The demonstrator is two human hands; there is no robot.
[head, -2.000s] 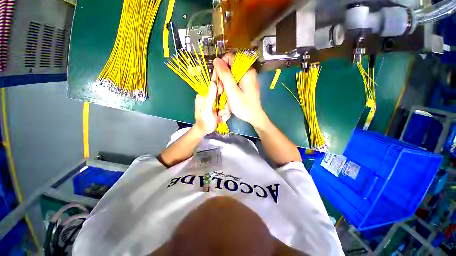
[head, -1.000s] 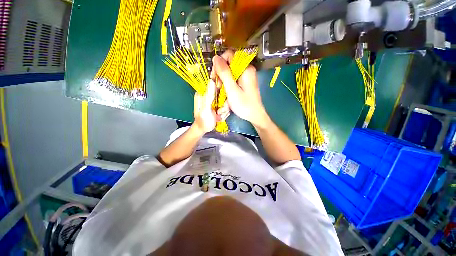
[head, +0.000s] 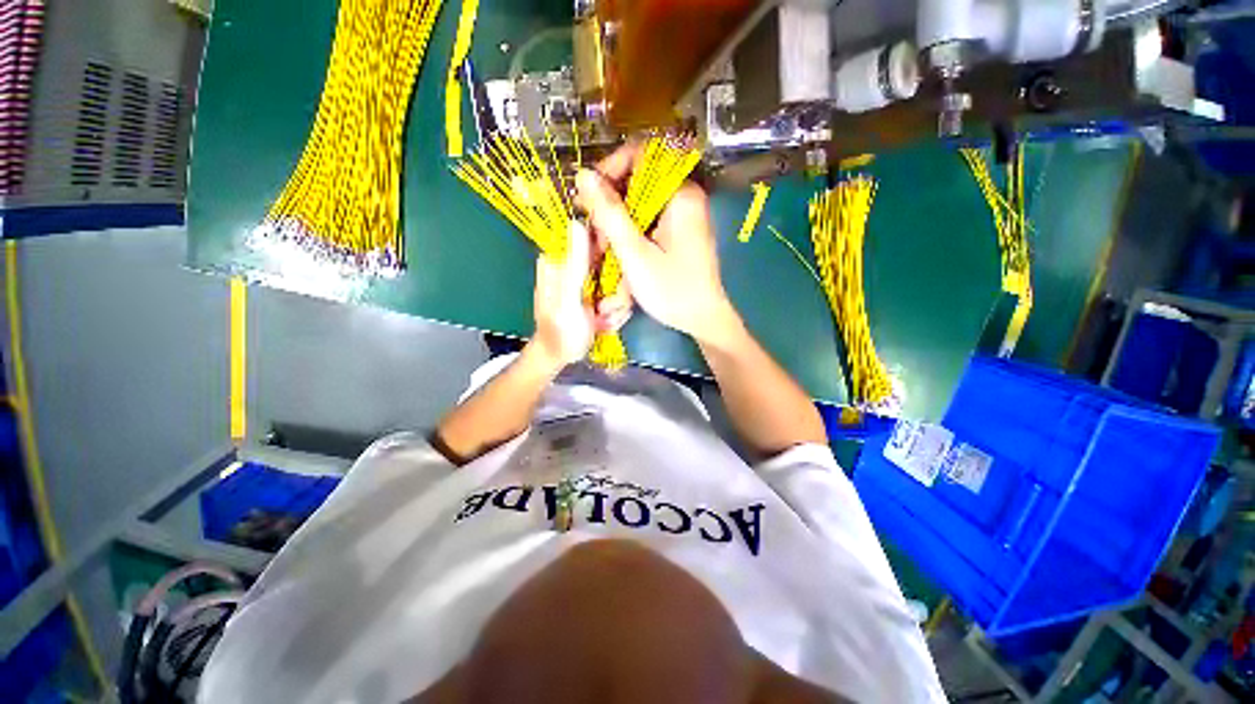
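My left hand [head: 563,299] is closed around a bunch of yellow wires [head: 519,191], whose ends fan out up and to the left. My right hand [head: 666,261] is pressed against it and holds another yellow bunch [head: 661,182] leaning up and to the right. The lower ends of the wires show below both hands. The fingertips of my right hand are at a wire near the metal block [head: 548,101] of the machine. The orange-brown guard [head: 658,55] is directly above my hands. The exact contact of wire and machine is hidden.
A wide yellow wire bundle [head: 351,151] lies left on the green bench [head: 454,282]. A narrower bundle [head: 848,282] and loose wires [head: 1012,220] lie right. The machine head [head: 805,69] with white fittings overhangs the bench. A blue bin [head: 1025,481] stands at the right.
The hands stay in nearly the same place, with small finger movements. The machine head appears slightly shifted to the left and up in view. Both bunches remain held.
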